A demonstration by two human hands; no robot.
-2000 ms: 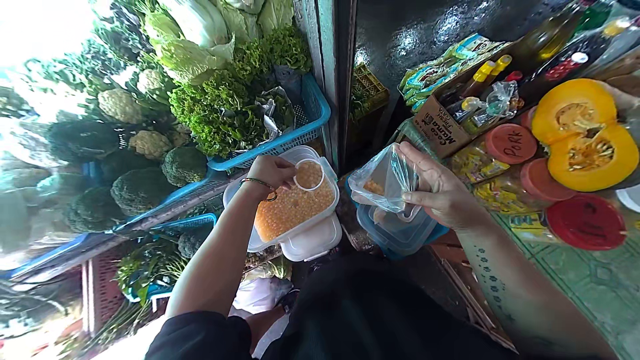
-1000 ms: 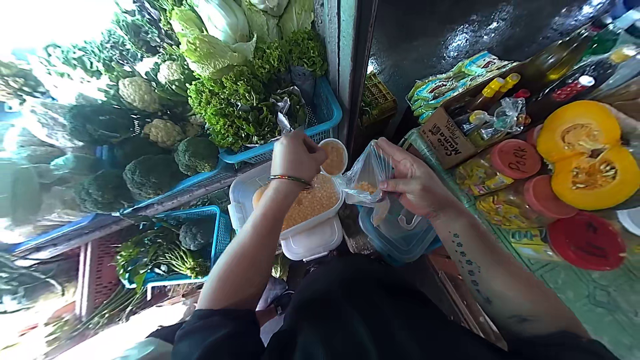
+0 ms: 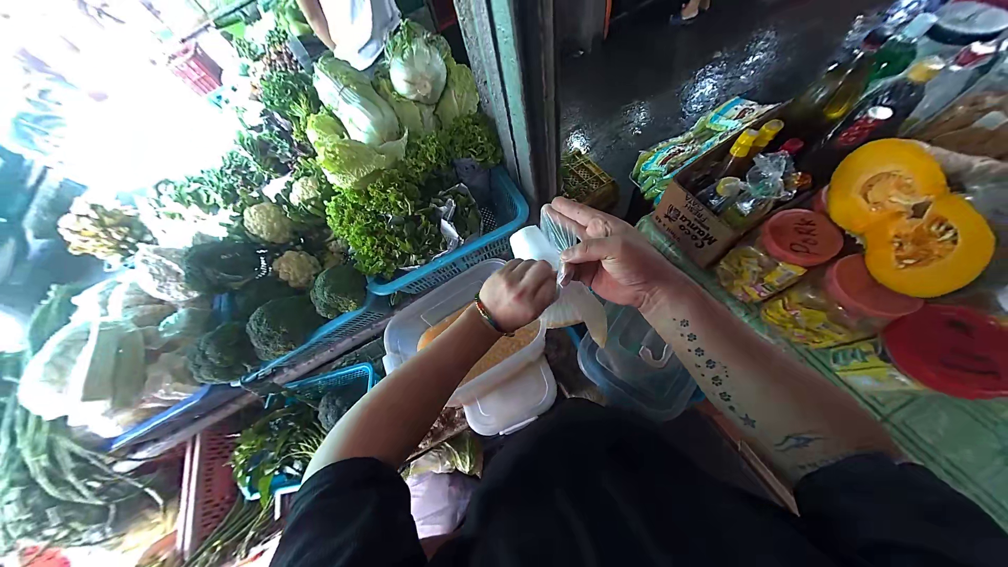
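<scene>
My left hand [image 3: 520, 295] is closed around a small white cup [image 3: 533, 246], which is tipped over at the mouth of a clear plastic bag [image 3: 581, 307]. My right hand [image 3: 610, 256] pinches the top of that bag, and the bag's lower part hangs beside my left hand. Below the hands stands an open translucent plastic tub [image 3: 402, 339] of orange-tan granules [image 3: 504, 354], partly covered by my left forearm. A white plastic lid or container [image 3: 512, 398] lies against its near side. Right of it is a clear bluish container [image 3: 638, 362].
Blue baskets [image 3: 512, 197] with leafy greens and broccoli [image 3: 339, 290] stand at left, beside a green post [image 3: 512, 87]. On the right table are a cut pumpkin [image 3: 929, 244], red-lidded jars [image 3: 945, 350] and a cardboard box [image 3: 693, 224] of bottles. Part of another person [image 3: 354, 27] shows at the top.
My left hand has moved from over the tub to the bag, and the cup is now tipped at the bag's mouth. Two seconds ago the cup was at the granules.
</scene>
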